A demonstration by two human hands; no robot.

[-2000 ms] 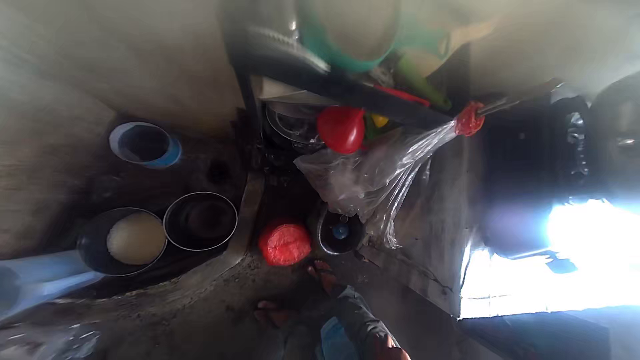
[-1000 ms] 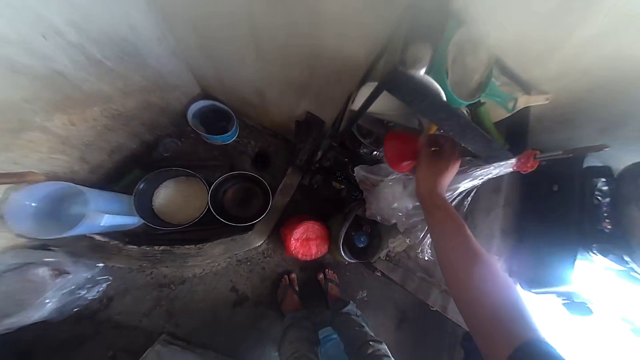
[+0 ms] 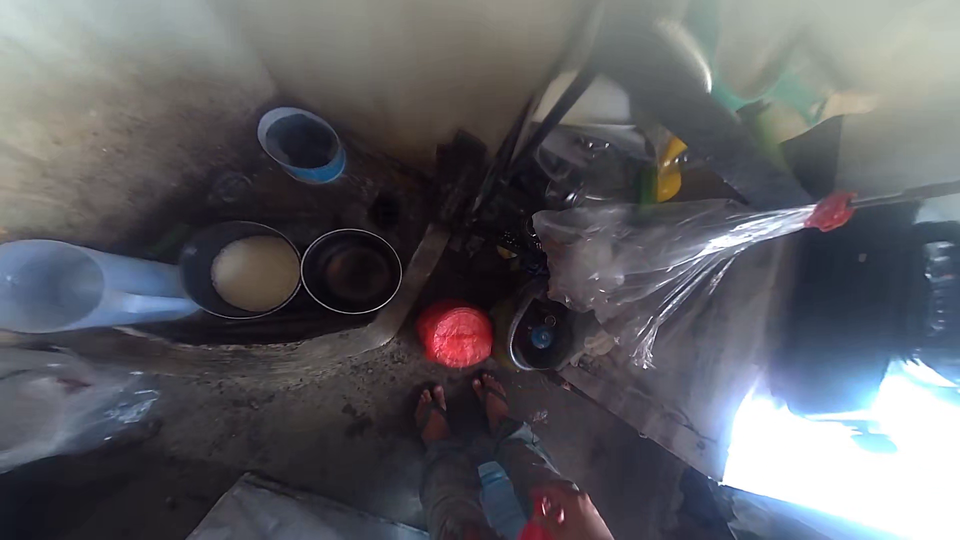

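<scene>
My right hand [image 3: 574,514] is low in the view, in front of my trousers, closed around a red plastic item [image 3: 541,510] that is partly cut off by the bottom edge. My left hand is out of view. Beyond my feet stands a container with a red plastic cover [image 3: 456,334], and just right of it a dark bucket [image 3: 534,334] with a small blue thing inside. On the ledge at the left, a dark pot [image 3: 351,271] sits beside a pot holding pale contents [image 3: 256,273].
A blue-white plastic jug [image 3: 60,285] lies at the far left. A blue-banded can [image 3: 301,145] stands near the wall. Clear plastic bags [image 3: 637,247] hang at the right below a dark shelf beam [image 3: 690,105]. Another plastic bag [image 3: 67,405] is at lower left.
One second ago my right hand was at the red item by the shelf; now both are down near my legs, and the red item has left its spot at the shelf.
</scene>
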